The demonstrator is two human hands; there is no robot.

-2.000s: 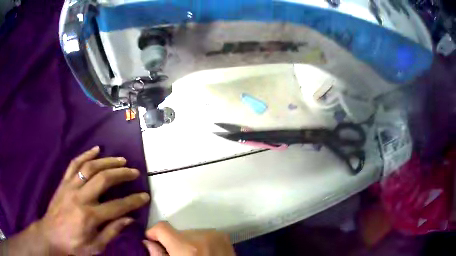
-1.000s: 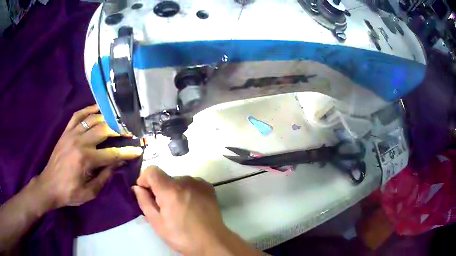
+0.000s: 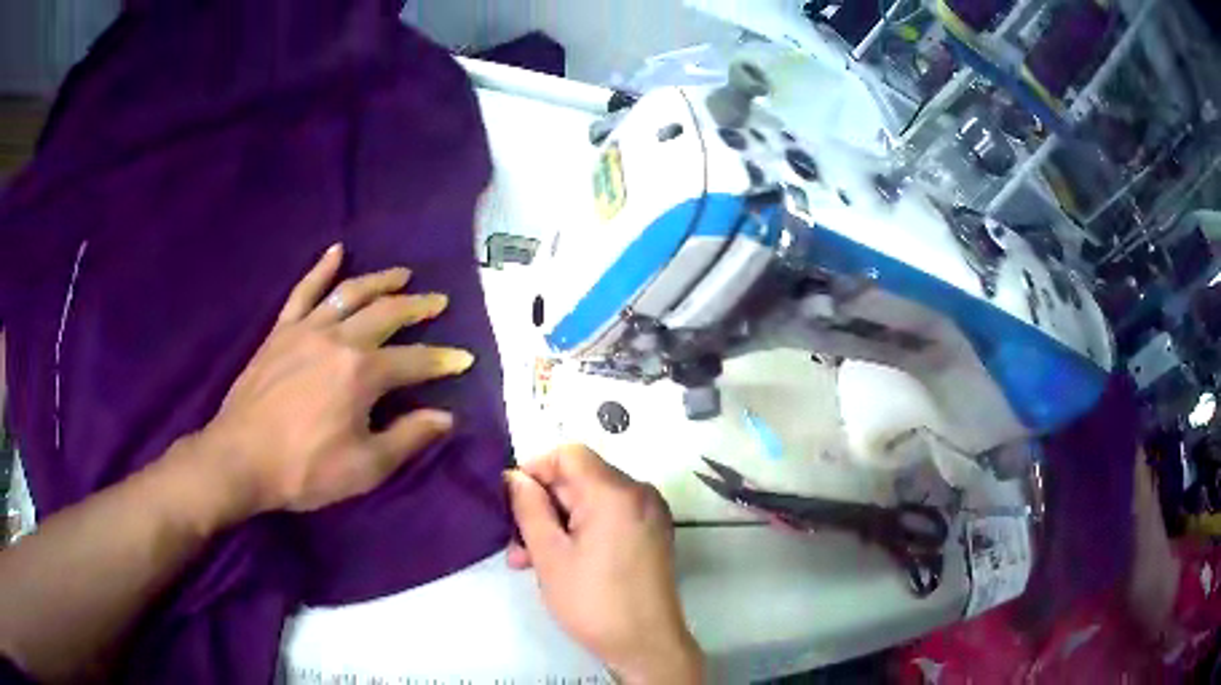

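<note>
A purple cloth panel (image 3: 268, 147) covers the left of the white sewing machine table. My left hand (image 3: 335, 388) lies flat on the panel with fingers spread, a ring on one finger. My right hand (image 3: 589, 542) pinches the panel's right edge between thumb and fingers, near the table front. The white and blue sewing machine (image 3: 803, 254) stands right of the cloth. Its presser foot area (image 3: 589, 361) is beside the panel edge, and the cloth there lies to its left. A white line shows on the panel at the far left.
Black shears (image 3: 830, 515) lie right of my right hand on the machine bed. A light-blue chip (image 3: 763, 431) lies behind them. A printed label (image 3: 998, 555) is at the table's right end. Red patterned cloth (image 3: 1071, 642) is at the lower right. Racks or equipment stand at the upper right.
The view has turned and shifted, showing more of the panel and the machine's left end. My left hand has moved away from the needle area onto the panel. My right hand still pinches the edge.
</note>
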